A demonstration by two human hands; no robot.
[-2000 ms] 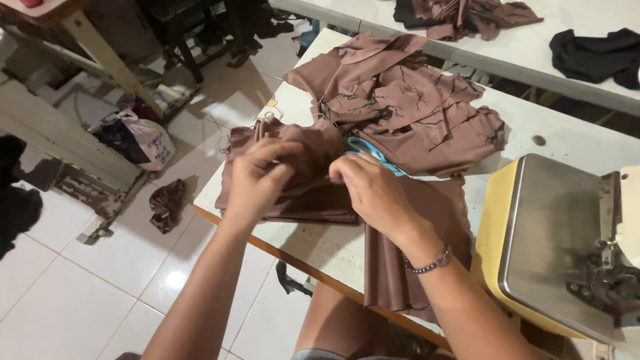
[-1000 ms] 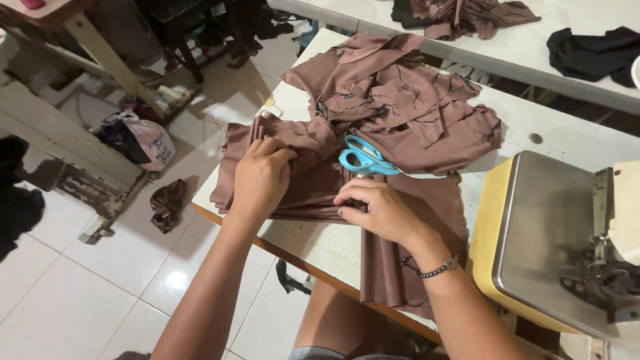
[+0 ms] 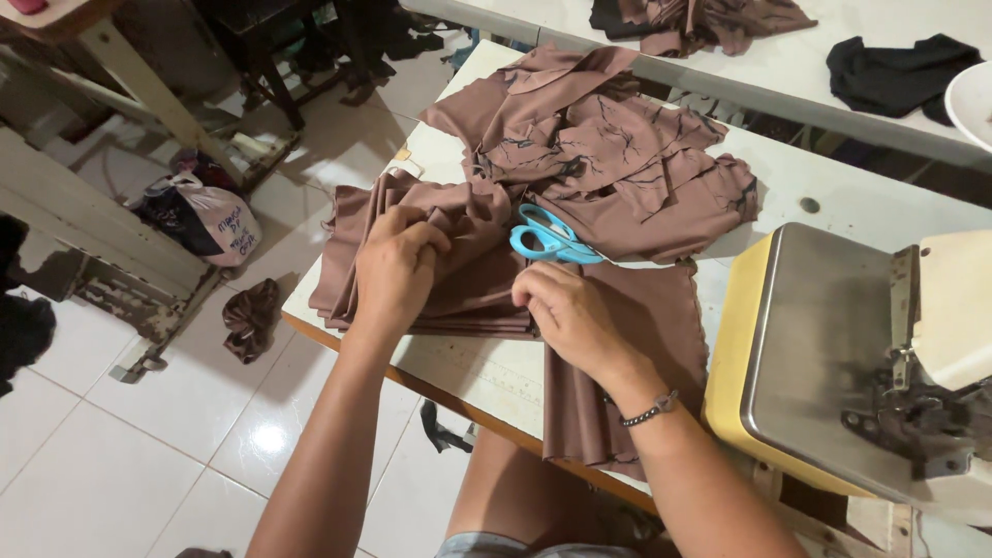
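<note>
My left hand (image 3: pixel 399 267) is on a stack of folded brown fabric (image 3: pixel 480 298) at the table's near left corner, its curled fingers gripping a bunched top layer. Just below the blue-handled scissors (image 3: pixel 552 239) is my right hand (image 3: pixel 562 310), fingers curled in; whether it pinches anything is hidden. The scissors lie among the cloth, their blades pointing right. Another brown fabric piece (image 3: pixel 651 310) extends from under my right wrist over the table's near edge. Behind the scissors spreads a loose heap of brown fabric with black branch-like print (image 3: pixel 612 155).
A sewing machine (image 3: pixel 945 310) with a yellow and metal housing (image 3: pixel 829 341) stands at the right. On the white table behind lie black cloth (image 3: pixel 899 74) and brown scraps (image 3: pixel 705 23). A tied plastic bag (image 3: pixel 221 221) and a crumpled brown cloth (image 3: pixel 250 318) are on the tiled floor.
Both hands were raised over the stack two seconds ago. The left has come down onto the fabric, and the right has moved down, uncovering more of the scissors.
</note>
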